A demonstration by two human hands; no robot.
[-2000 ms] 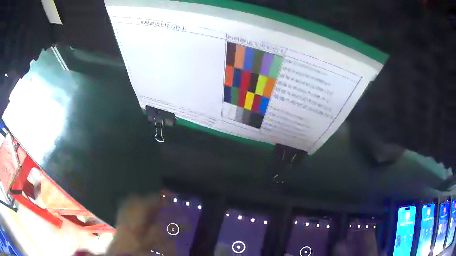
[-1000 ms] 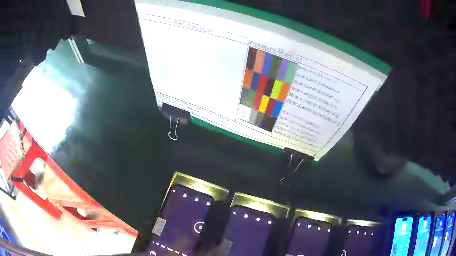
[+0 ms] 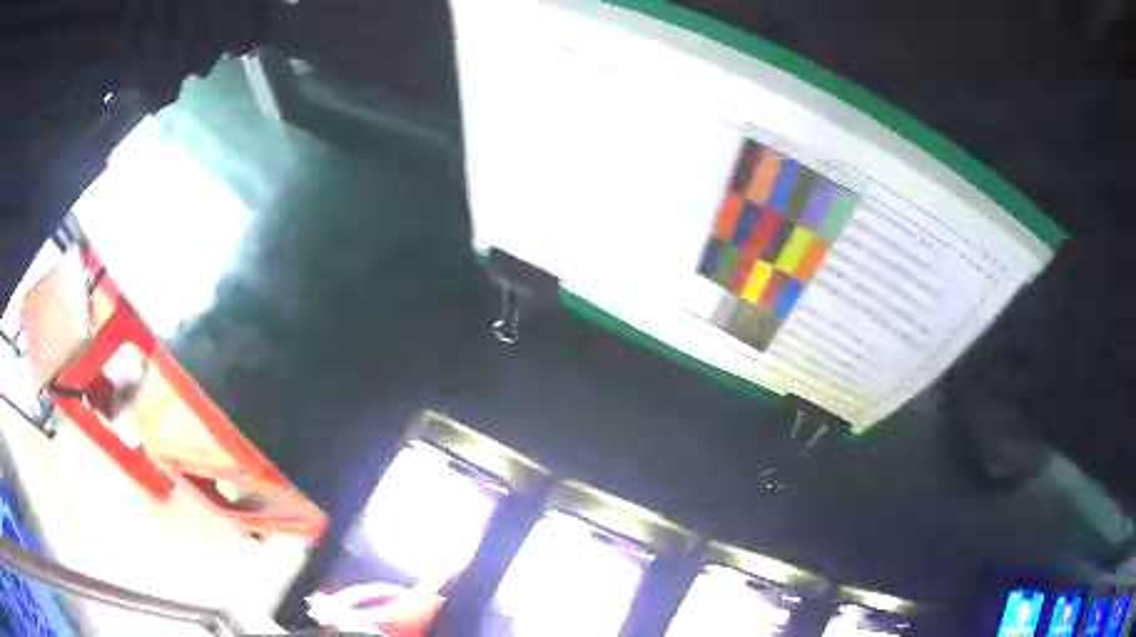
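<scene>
Four smartphones stand side by side in dark frames with pale lit top edges: the first (image 3: 430,510), second (image 3: 573,579), third (image 3: 735,610) and fourth (image 3: 866,620). Their screens glow white and are cut off by the bottom edge. A small overexposed pinkish shape, seemingly fingers of my left hand (image 3: 378,607), lies at the lower part of the first phone; its grip is unclear. My right hand is not visible. The white test chart (image 3: 598,162) with its colour checker (image 3: 779,243) stands behind the phones.
Two binder clips (image 3: 521,280) (image 3: 816,423) hold the chart's lower edge. The dark green table (image 3: 361,311) surrounds it. Blue-lit screens (image 3: 1024,612) stand at far right. A red plastic stool (image 3: 137,429) is at left, with a curved rail (image 3: 112,595) below it.
The phone screens have turned from dark purple camera displays to bright white. The view has shifted, so the chart sits further right. The blurred hand over the first phone now shows only as a small shape.
</scene>
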